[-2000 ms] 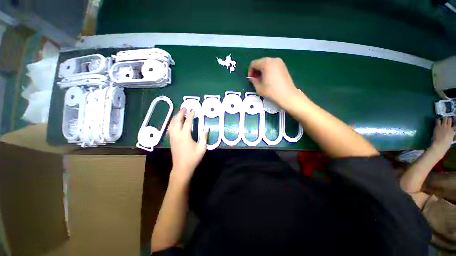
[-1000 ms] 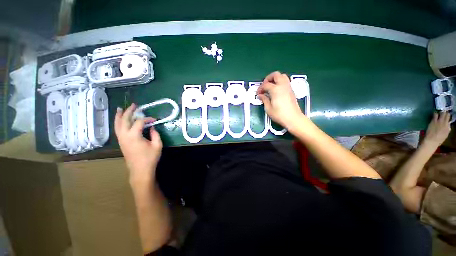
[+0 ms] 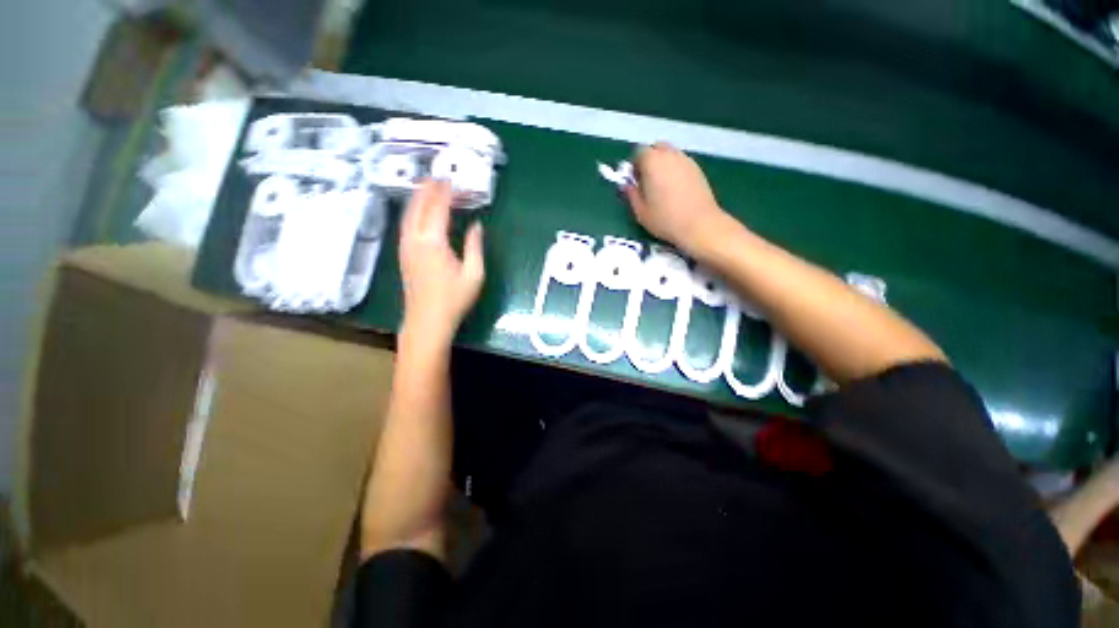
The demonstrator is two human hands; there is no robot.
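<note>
A row of several white oval frames (image 3: 611,301) lies on the green bench, disc ends away from me. My right forearm covers part of its right side. My right hand (image 3: 669,194) is at the small white inserts (image 3: 617,173) beyond the row, fingertips bent together; whether it holds one is hidden. My left hand (image 3: 439,252) is at the near edge of the stacked white frames (image 3: 432,153), fingers reaching toward them, thumb apart. Its fingertips are blurred, so a grip cannot be told.
More stacked frames (image 3: 307,245) stand at the bench's left end. A large open carton (image 3: 264,429) is at the lower left. Crumpled translucent plastic (image 3: 190,172) lies behind the stacks. A long white strip (image 3: 736,145) runs beyond the work. Another person's arm (image 3: 1092,503) shows at the right edge.
My left hand has left the loose frame beside the row and moved to the stacks. My right hand has moved from the row back to the small inserts. The camera view has shifted and tilted.
</note>
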